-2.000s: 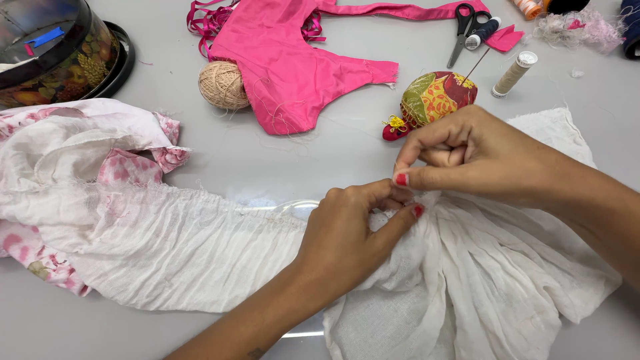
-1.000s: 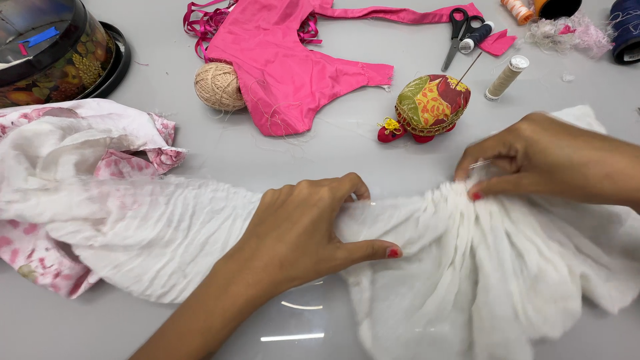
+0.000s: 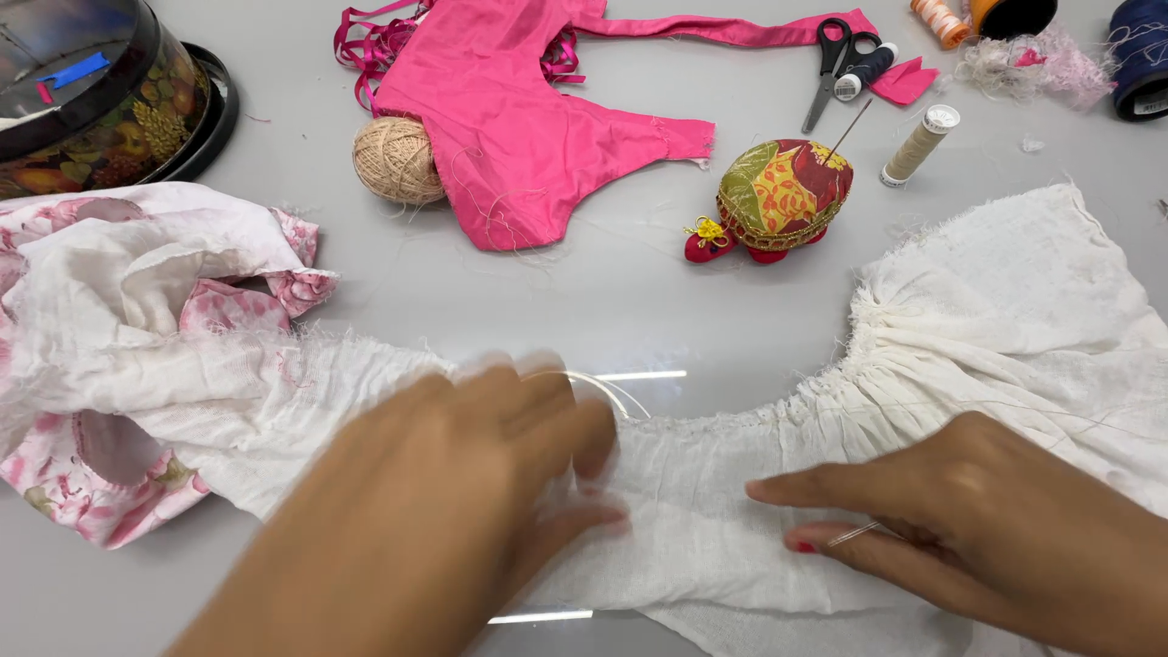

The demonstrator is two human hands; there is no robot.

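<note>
A long strip of white gauzy cloth (image 3: 693, 511) lies across the table, its upper edge gathered into puckers toward the right and frayed along parts. My left hand (image 3: 456, 484), blurred, is over the middle of the strip with its fingers curled; what it holds, if anything, cannot be told. My right hand (image 3: 949, 520) is over the cloth to the right, index finger and thumb apart at the tips. A thin needle (image 3: 853, 534) shows beside its thumb, held against the other fingers. At the left, the strip meets a white and pink floral garment (image 3: 119, 511).
Beyond the strip are a turtle-shaped pincushion (image 3: 780, 196) with a needle in it, a beige thread spool (image 3: 920, 146), black-handled scissors (image 3: 830, 73), a dark spool (image 3: 867, 71), pink fabric (image 3: 511, 137) and a twine ball (image 3: 397, 160). A round container (image 3: 119, 109) stands at upper left.
My right hand has come away from the gathered edge and moved lower. My left hand has moved nearer the view's bottom. The gathered cloth at right is spread wider.
</note>
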